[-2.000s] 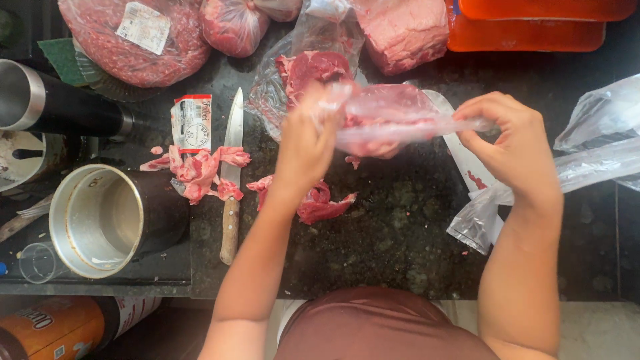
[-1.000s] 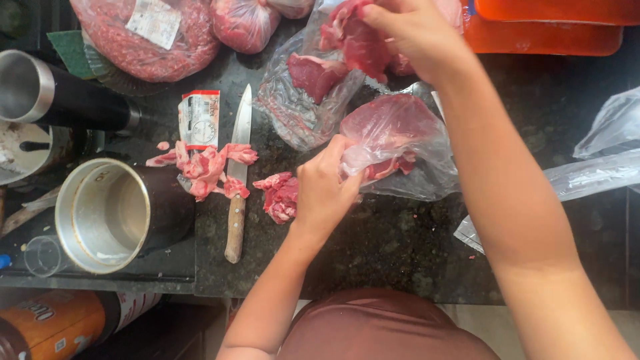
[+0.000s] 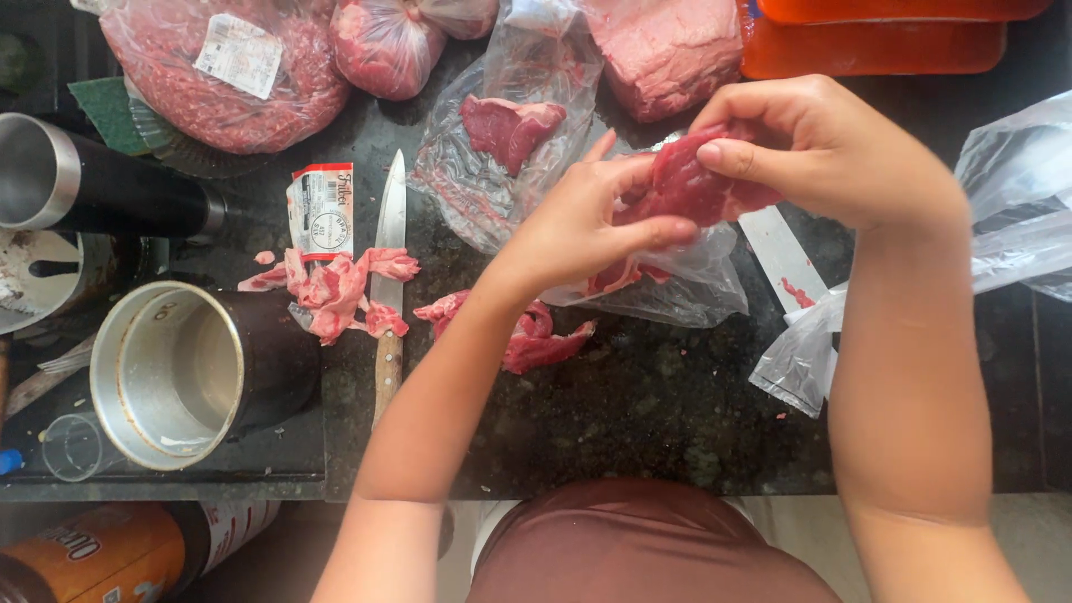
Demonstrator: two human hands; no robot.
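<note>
My right hand (image 3: 779,151) pinches a slice of raw red meat (image 3: 691,180) between thumb and fingers. My left hand (image 3: 611,209) touches the same slice from the left, its fingers partly behind the meat. Beneath both hands a clear plastic bag (image 3: 703,289) holds more red meat. Up and to the left, another piece of meat (image 3: 511,130) lies on a second crumpled clear bag (image 3: 456,197). Red meat strips (image 3: 548,339) rest on the dark stone counter, partly behind my left forearm. A knife with a wooden handle (image 3: 389,368) lies left of them, pale trimmings over its blade.
A metal pot (image 3: 167,377), a black tumbler (image 3: 100,184) and a clear cup (image 3: 74,448) stand at the left. Bagged ground meat (image 3: 226,75), a large meat block (image 3: 666,54) and orange-red containers (image 3: 871,46) line the back. A white blade-like strip (image 3: 783,260) and plastic wrap (image 3: 1022,184) lie right.
My right hand has come down toward me from the back with the meat slice. My left hand has moved from the bag of meat up to that slice.
</note>
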